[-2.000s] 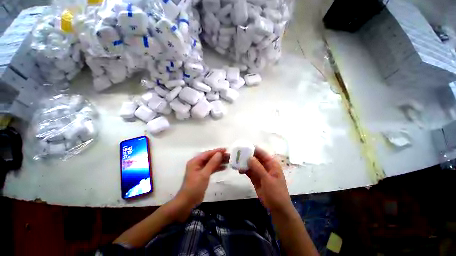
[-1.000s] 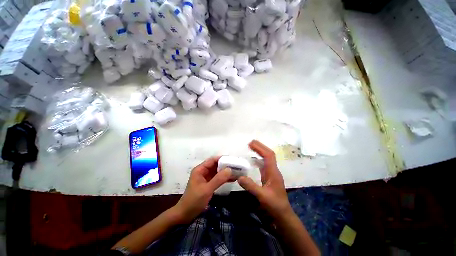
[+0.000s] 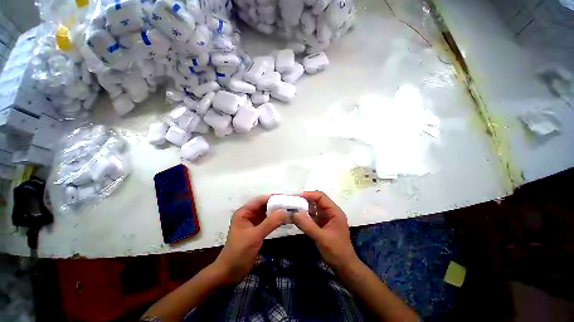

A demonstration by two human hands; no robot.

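A glossy white earbud charging case (image 3: 287,204) with a small dark mark on its face is held just over the table's front edge. My left hand (image 3: 250,231) grips its left side, thumb on the front face. My right hand (image 3: 324,227) grips its right side, thumb also on the front. The fingers behind the case are partly hidden. A smartphone (image 3: 176,204) with a red edge and a dark screen lies on the table to the left of my hands. A loose pile of white cases (image 3: 228,109) lies farther back.
Large clear bags of cases (image 3: 148,38) stand at the back. A small clear bag of cases (image 3: 90,166) lies at left beside a black corded device (image 3: 31,202). White cartons (image 3: 25,100) are at far left. Flat white sheets (image 3: 403,135) lie right of centre. A yellowed taped seam (image 3: 484,116) crosses the right side.
The case has been turned and both hands now hold it; my right fingers were spread off it a second ago. The phone screen has gone dark. The camera view has shifted slightly.
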